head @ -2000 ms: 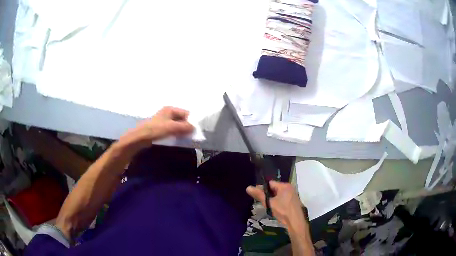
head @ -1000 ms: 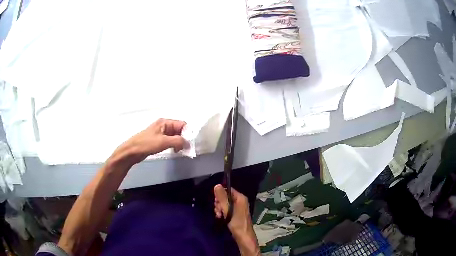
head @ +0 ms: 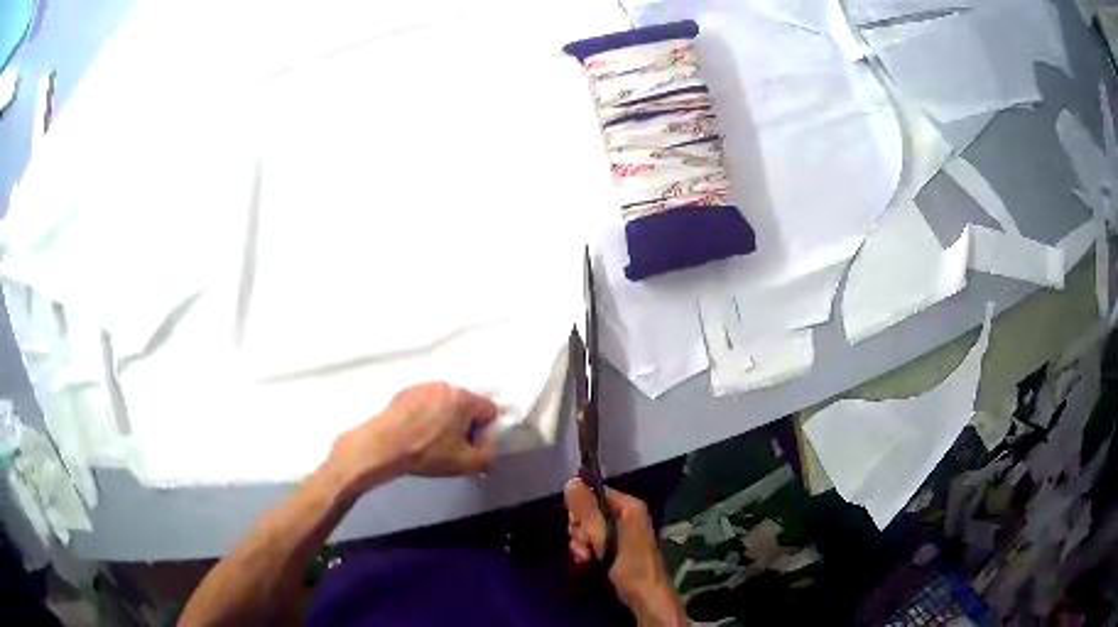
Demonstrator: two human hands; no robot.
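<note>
My left hand (head: 435, 431) pinches the near edge of the large cream-white fabric (head: 356, 245) close to its right corner. My right hand (head: 622, 535) holds the tailor's shears (head: 586, 410), with the dark blades pointing away from me and parted. The blades stand at the fabric's right edge, beside the white pattern pieces (head: 785, 135). The pattern weight (head: 666, 129), with dark purple-blue ends and a printed, cream-wrapped middle, lies on the white sheets just beyond and right of the blade tips. The fingertips of my left hand are partly hidden.
The grey-blue table (head: 270, 529) curves along the near side. Cream offcuts (head: 901, 276) and narrow strips lie at the right. A curved white scrap (head: 889, 441) hangs past the near edge. Heaped scraps (head: 760, 527) and part of a blue basket (head: 938, 600) show below.
The view has shifted, so the table and weight sit lower in the picture. The shears' blades, nearly together a second ago, are now parted. My left hand keeps its hold on the fabric.
</note>
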